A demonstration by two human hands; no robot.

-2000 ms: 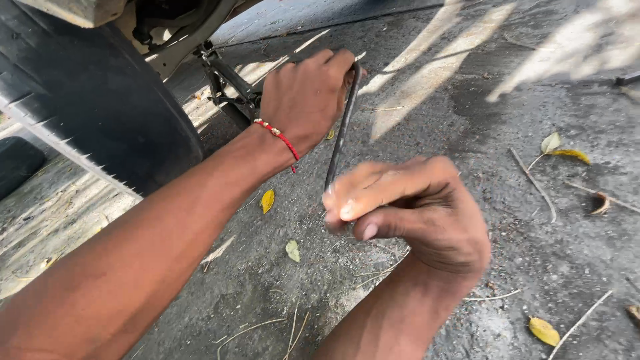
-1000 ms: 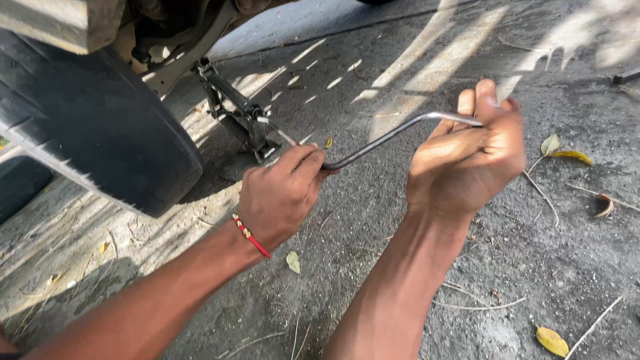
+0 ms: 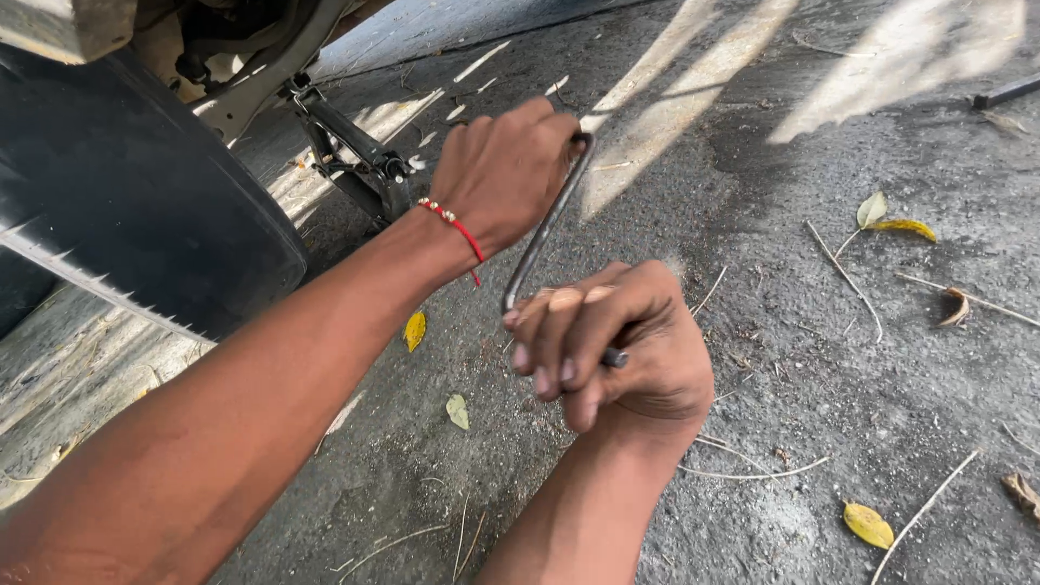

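A black scissor jack (image 3: 357,158) stands on the ground under the vehicle's underside, beside the tyre (image 3: 154,187). My left hand (image 3: 508,171), with a red beaded bracelet at the wrist, grips the upper part of a bent metal crank handle (image 3: 546,231). That hand hides the link between handle and jack. Lower down and nearer to me, my right hand (image 3: 617,345) is closed around the crank's end grip, whose tip pokes out beside the thumb.
Overhead at the upper left are metal suspension parts (image 3: 260,81). A dark bar (image 3: 1007,92) lies at the right edge. Yellow leaves (image 3: 868,524) and thin twigs (image 3: 845,280) are scattered on the rough concrete.
The crank handle has turned; one second ago its outer end pointed to the right, and now it points down toward me. My right hand has moved down with it, and my left hand is higher.
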